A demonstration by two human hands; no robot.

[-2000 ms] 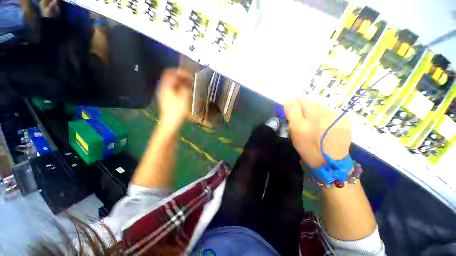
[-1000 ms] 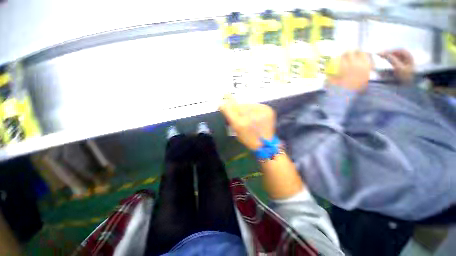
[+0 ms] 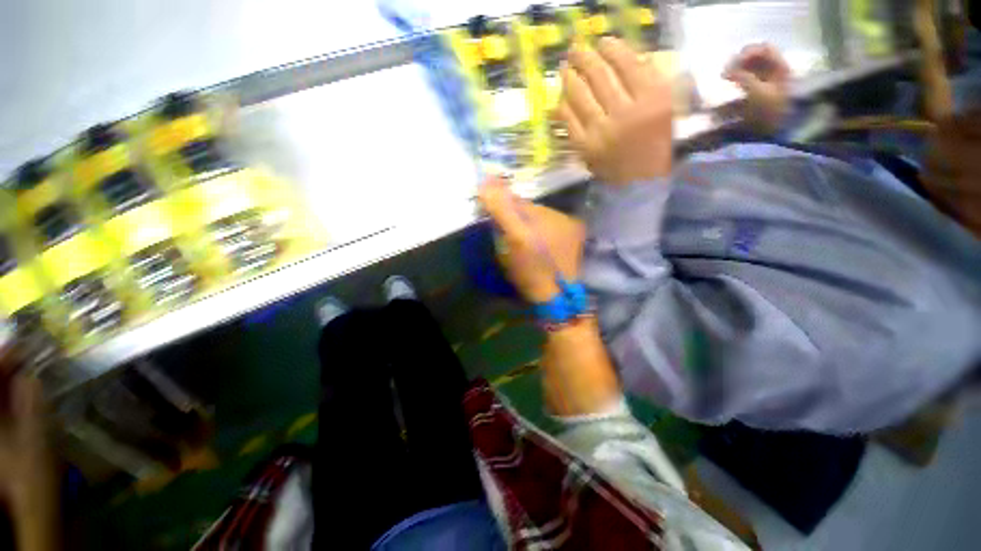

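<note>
My right hand (image 3: 538, 242) is at the near edge of the bench, palm down, a blue band (image 3: 565, 304) round its wrist. Its fingers are partly bent and blurred; whether it holds anything cannot be told. A blurred hand (image 3: 16, 404), which looks like my left, is cut off by the left picture edge; its fingers are unclear. A row of yellow-framed circuit boards (image 3: 178, 231) lies on the bench at left. Another row of boards (image 3: 495, 81) lies beyond my right hand, partly hidden by another person's hand.
A person in grey-blue stands close at right, one hand (image 3: 624, 113) over the right boards, another hand (image 3: 758, 73) farther right. A blurred blue streak (image 3: 446, 81) crosses the bench. The bench's metal rail (image 3: 355, 242) runs along the near side, above a green floor (image 3: 516, 355).
The view has shifted, and the left row of boards now shows much more fully. The other person's near hand has moved left over the boards. The blurred hand at the left edge has risen into view.
</note>
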